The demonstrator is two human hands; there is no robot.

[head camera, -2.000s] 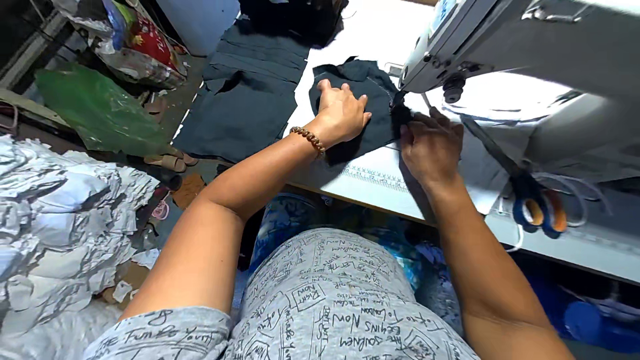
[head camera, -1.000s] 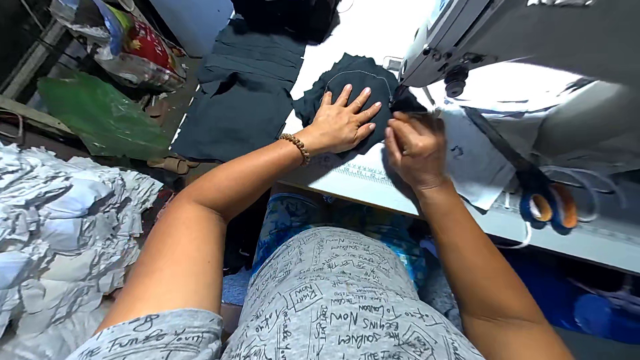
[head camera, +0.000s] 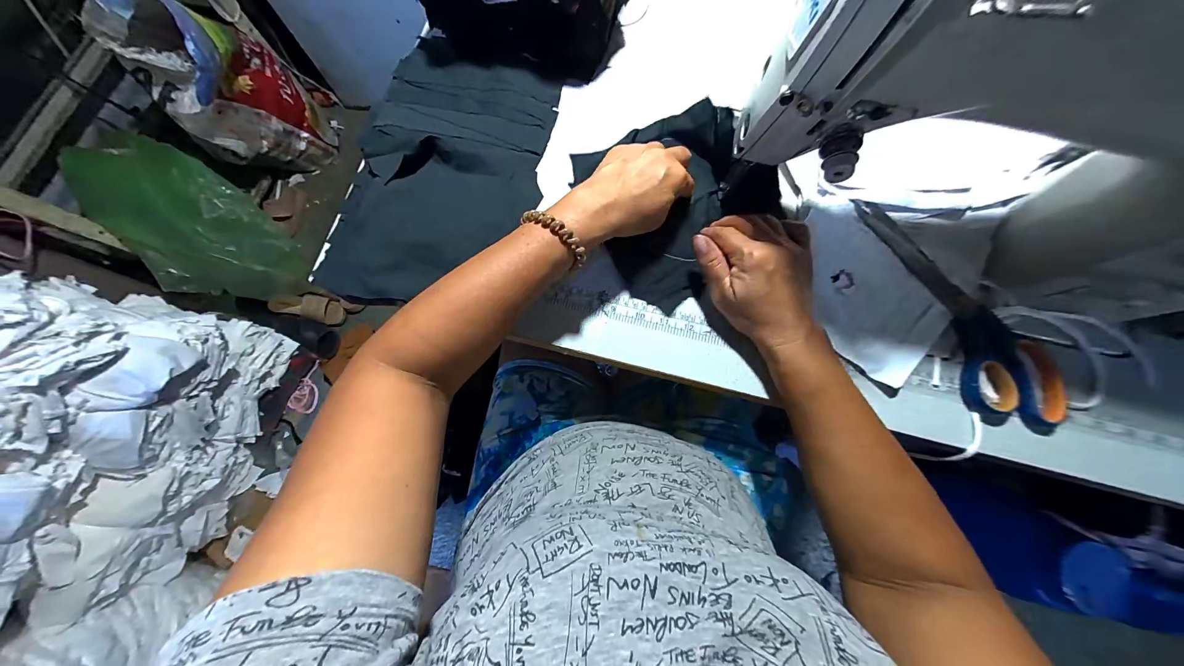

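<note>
A dark fabric piece (head camera: 652, 264) lies under the needle area of a white sewing machine (head camera: 925, 74). My left hand (head camera: 643, 185), with a beaded bracelet at the wrist, rests on the cloth with its fingers curled down; whether it pinches a fold is hidden. Close to the needle, my right hand (head camera: 758, 273) pinches the cloth's right edge between thumb and fingers. A curved light line of stitching shows on the cloth between the hands. Scissors with blue and orange handles (head camera: 994, 365) lie right of my right hand, over white fabric (head camera: 856, 277).
Folded dark fabric (head camera: 462, 203) lies on the left of the table, with a black heap (head camera: 523, 37) behind it. A printed ruler (head camera: 638, 319) runs near the front edge. White cloth scraps (head camera: 120, 416), a green plastic bag (head camera: 176, 217) and a filled sack (head camera: 259, 83) are at the left.
My left hand has gone from lying flat with spread fingers to curled fingers on the cloth. The dark piece has turned and shifted under the hands. My right hand stays near the needle.
</note>
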